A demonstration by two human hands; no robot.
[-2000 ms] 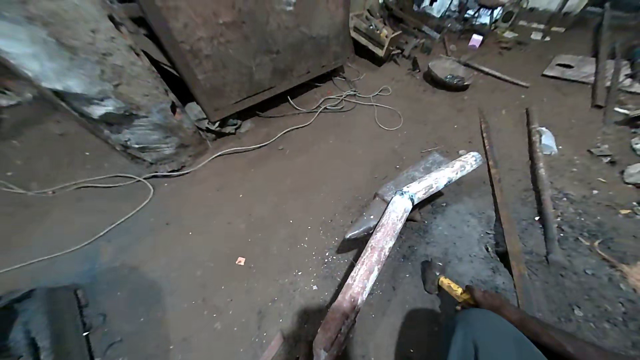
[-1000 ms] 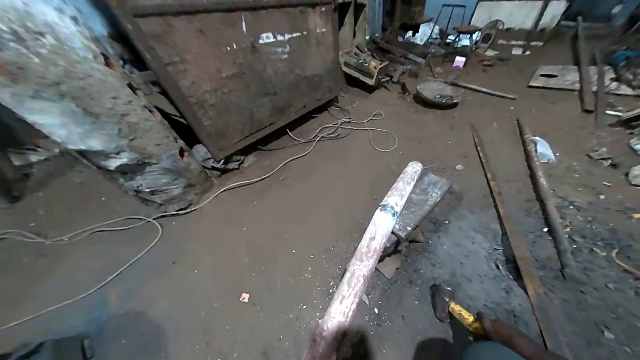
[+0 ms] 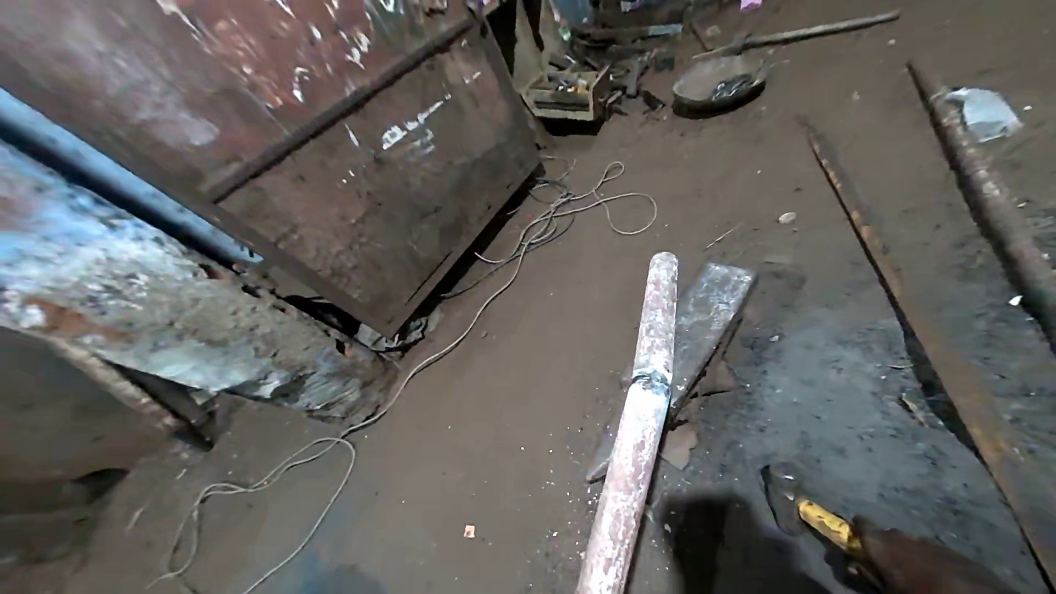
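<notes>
My right hand, at the bottom right, is closed on the yellow handle of a hammer, whose dark head is above the dirt floor. Left of it, a metal pipe with worn whitish-red paint runs up from the bottom edge. A joint that looks like a weld rings the pipe partway along. The pipe's upper part lies over the left side of a grey metal anvil block. My left hand is out of view.
A rusty metal door stands at the left beside a crumbling wall. A thin cable snakes over the floor. Rusty bars lie at right. Farther back are a shallow pan and a wooden box.
The pipe's far section pointed up and to the right two seconds ago; now it runs nearly in line with the near section. My right hand still holds the hammer. The view has shifted left.
</notes>
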